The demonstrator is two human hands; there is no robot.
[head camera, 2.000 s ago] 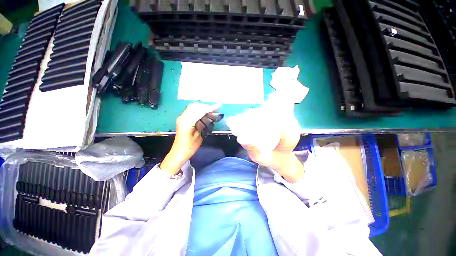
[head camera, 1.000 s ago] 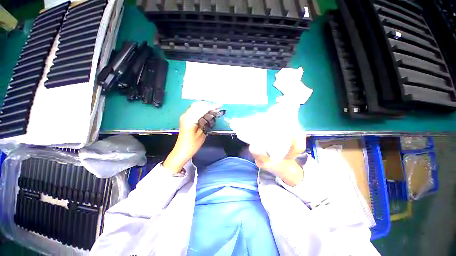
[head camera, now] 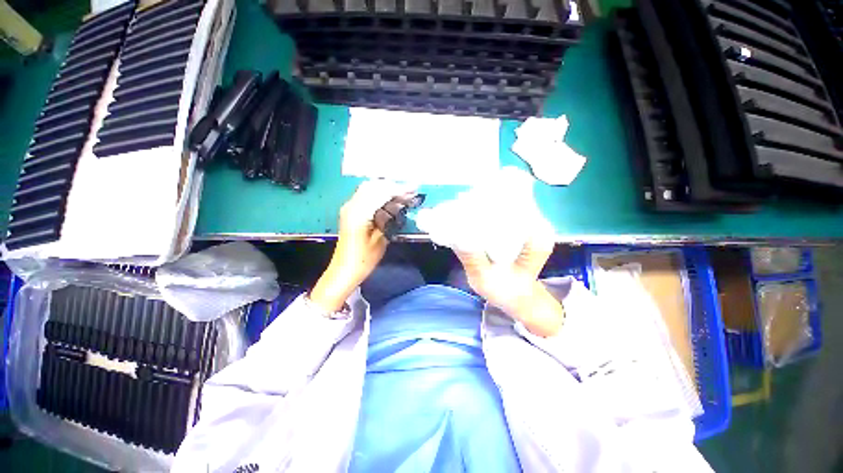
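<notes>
My left hand (head camera: 356, 242) is closed around a few black tubes (head camera: 393, 217), just in front of the bench edge; their ends point up and right. My right hand (head camera: 513, 277) holds a bunched white wiping cloth (head camera: 494, 217), overexposed so its folds are hard to see. The cloth is close beside the tube ends; I cannot tell whether they touch. A white paper sheet (head camera: 421, 145) lies on the bench behind my hands. A jumbled pile of black tubes (head camera: 268, 134) lies left of it.
A white carton (head camera: 139, 199) with rows of tubes lies at left, above a lined packing crate (head camera: 28, 369) with crumpled plastic. Black trays (head camera: 434, 69) are stacked at the back, more (head camera: 776, 120) at right. A spare wipe (head camera: 550, 152) lies beside the sheet. Blue crates (head camera: 707, 369) stand lower right.
The cloth in my right hand has drawn down and left, clear of the spare wipe. My left hand still grips the tubes, slightly turned. The whole view has shifted slightly.
</notes>
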